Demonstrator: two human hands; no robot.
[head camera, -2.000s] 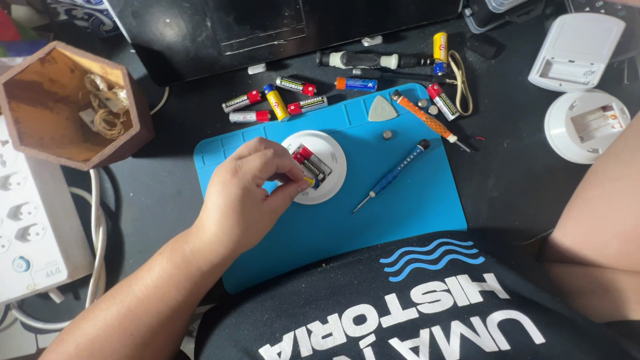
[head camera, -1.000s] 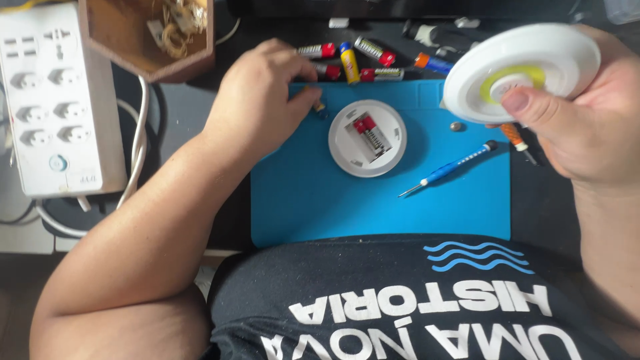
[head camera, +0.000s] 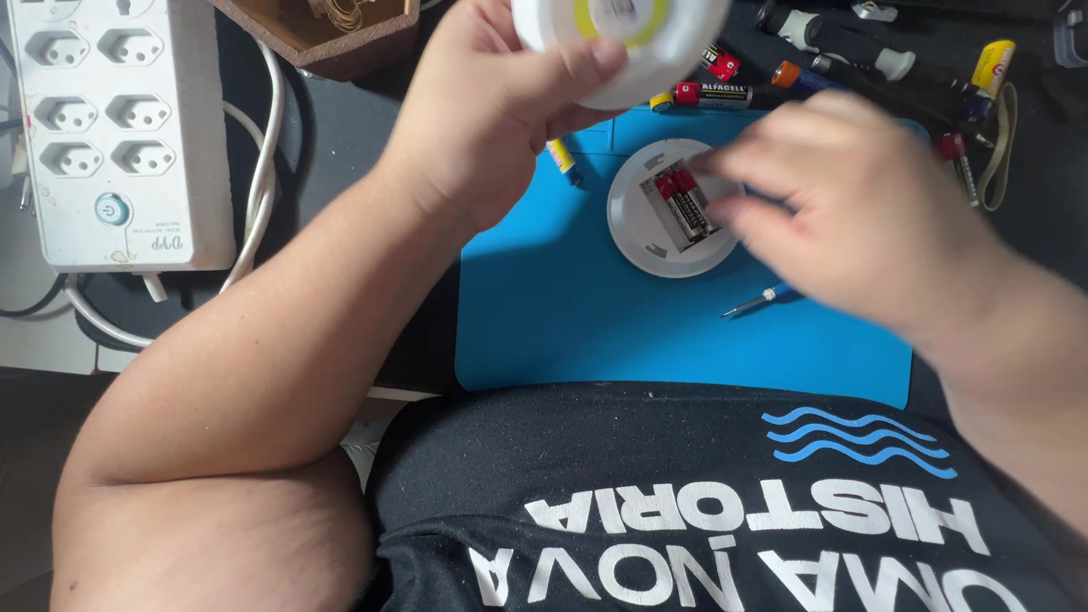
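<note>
A round white plastic disc with a yellow-green ring (head camera: 659, 64) is gripped in my left hand (head camera: 501, 110), thumb on its face, at the top centre. On the blue mat (head camera: 561, 314) lies a round white battery-powered unit (head camera: 633, 234), its compartment holding red and black AAA-type batteries (head camera: 684, 204). My right hand (head camera: 841, 195), blurred, hovers at that unit's right edge with thumb and fingers apart; whether it touches the unit cannot be told. A yellow and blue battery (head camera: 564, 161) rests on the mat below my left hand. A blue-handled precision screwdriver (head camera: 756, 300) is partly hidden under my right hand.
Loose batteries (head camera: 714, 95) lie along the mat's back edge. A white power strip (head camera: 127, 204) with cables stands at the left, beside a hexagonal wooden box (head camera: 340, 51). Tools (head camera: 841, 38), a yellow battery (head camera: 993, 68) and a rubber band (head camera: 1003, 161) are at the back right.
The white disc has passed from my right hand to my left. My left hand has let go of the small battery, now on the mat. My right hand has moved to the battery unit.
</note>
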